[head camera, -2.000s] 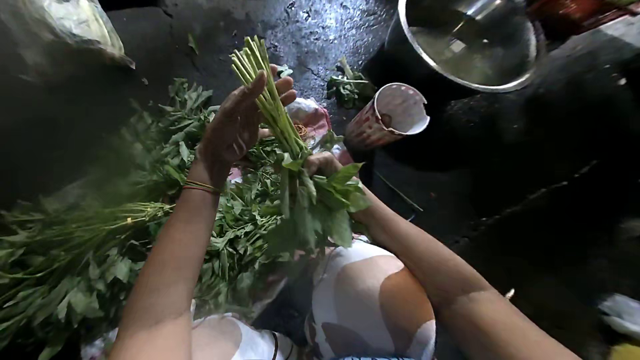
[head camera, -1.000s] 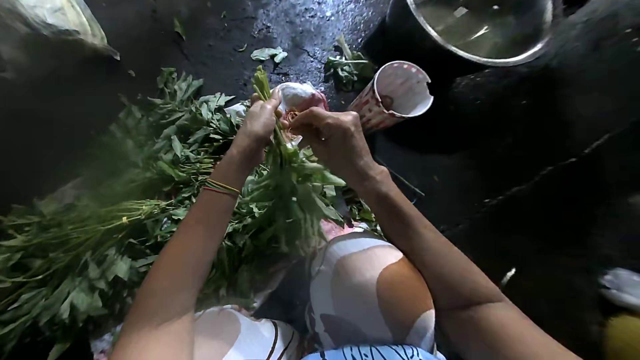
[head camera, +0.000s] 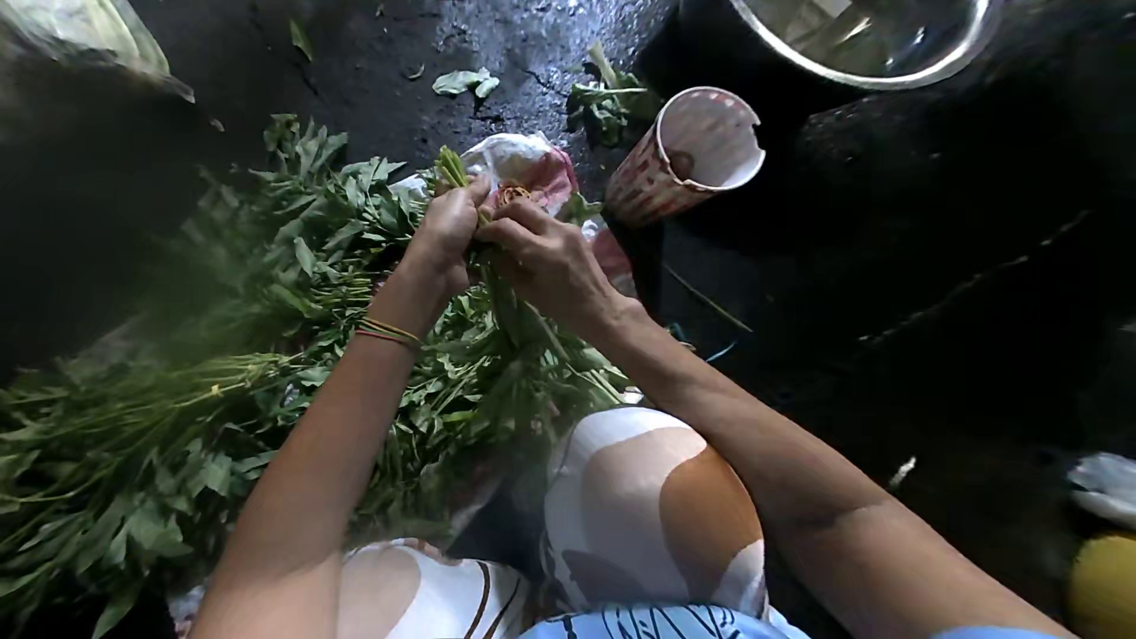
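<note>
My left hand (head camera: 445, 232) is closed around a bunch of green leafy stems (head camera: 453, 169), whose cut ends stick up above the fingers. The bunch's leaves hang below toward my knees. My right hand (head camera: 555, 262) touches the bunch from the right with bent fingers; whether it pinches something is hidden. Just beyond the hands, a small heap of rubber bands (head camera: 512, 195) lies on a white and pink plastic bag (head camera: 555, 173). Rubber bands (head camera: 388, 333) circle my left wrist. A large pile of leafy greens (head camera: 213, 417) spreads to the left and beneath my arms.
A red and white cup-shaped container (head camera: 643, 182) with a broken rim leans right of the bag. A metal pot (head camera: 923, 82) with liquid stands at the top right. Loose leaves (head camera: 461, 82) and a leafy scrap (head camera: 612, 106) lie on the dark, wet floor. A plastic bag (head camera: 98, 40) is top left.
Two seconds ago the bunch was held up with its stems high and my left hand open beside them. My left hand has since closed on the stems, and my right hand has moved to their upper part.
</note>
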